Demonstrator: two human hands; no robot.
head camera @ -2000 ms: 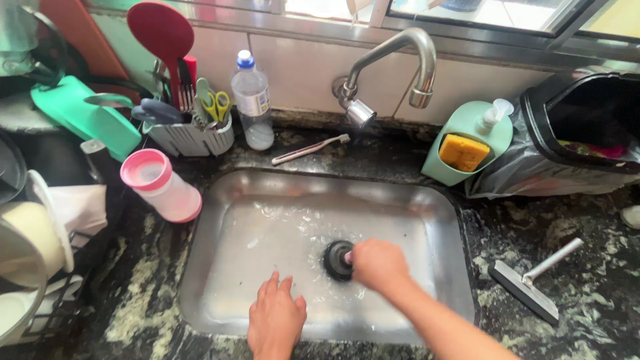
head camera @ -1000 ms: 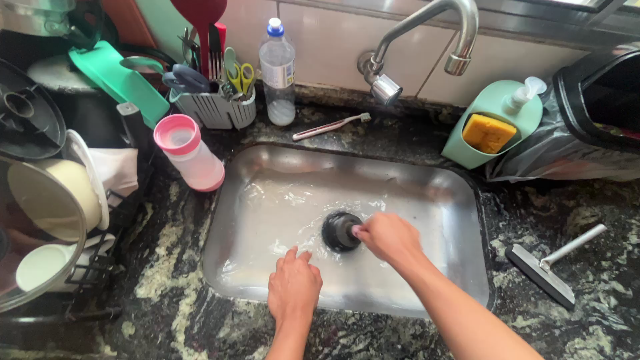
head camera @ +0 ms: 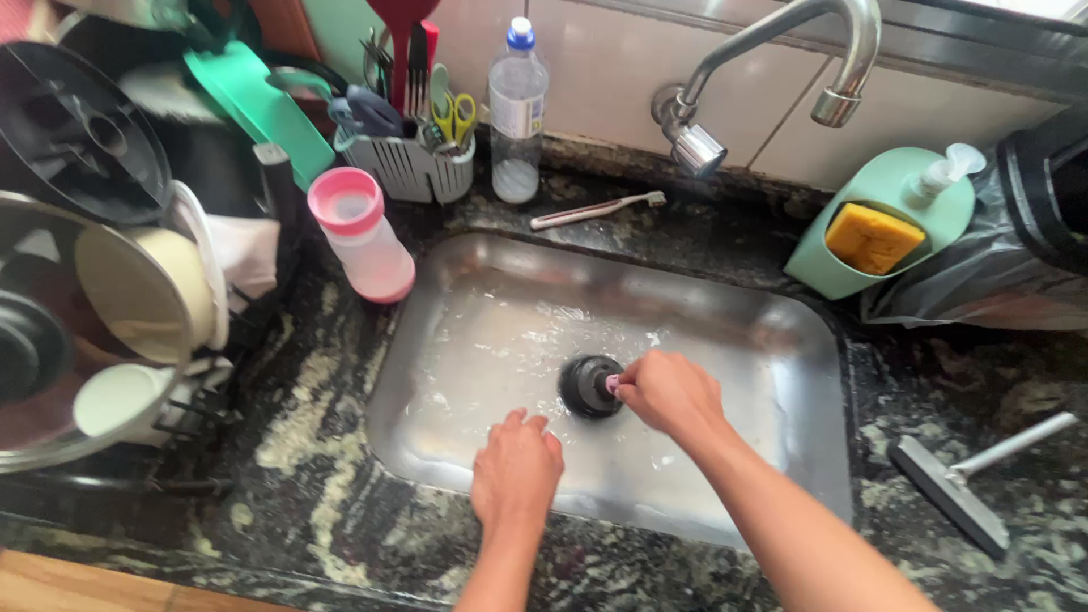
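Note:
Cloudy, rippling water stands in the stainless steel sink [head camera: 799,340]. My right hand [head camera: 671,393] grips the pinkish handle of a small plunger, whose black rubber cup [head camera: 590,387] sits in the water near the sink's middle. To the left of it, my left hand [head camera: 517,467] is over the sink's front edge, palm down with fingers slightly apart, holding nothing; whether it touches the rim or the water I cannot tell.
Behind the sink are a toothbrush [head camera: 597,210], a plastic bottle [head camera: 517,110], a cutlery holder [head camera: 408,166] and a faucet [head camera: 701,149]. A pink-lidded container [head camera: 361,234] and dish rack [head camera: 204,408] are left. A sponge [head camera: 873,239] in a soap dispenser [head camera: 905,183] and a squeegee [head camera: 952,493] are right.
The view has shifted a little. My right hand keeps hold of the plunger near the sink's middle, and my left hand stays by the front edge. Ripples on the water have changed.

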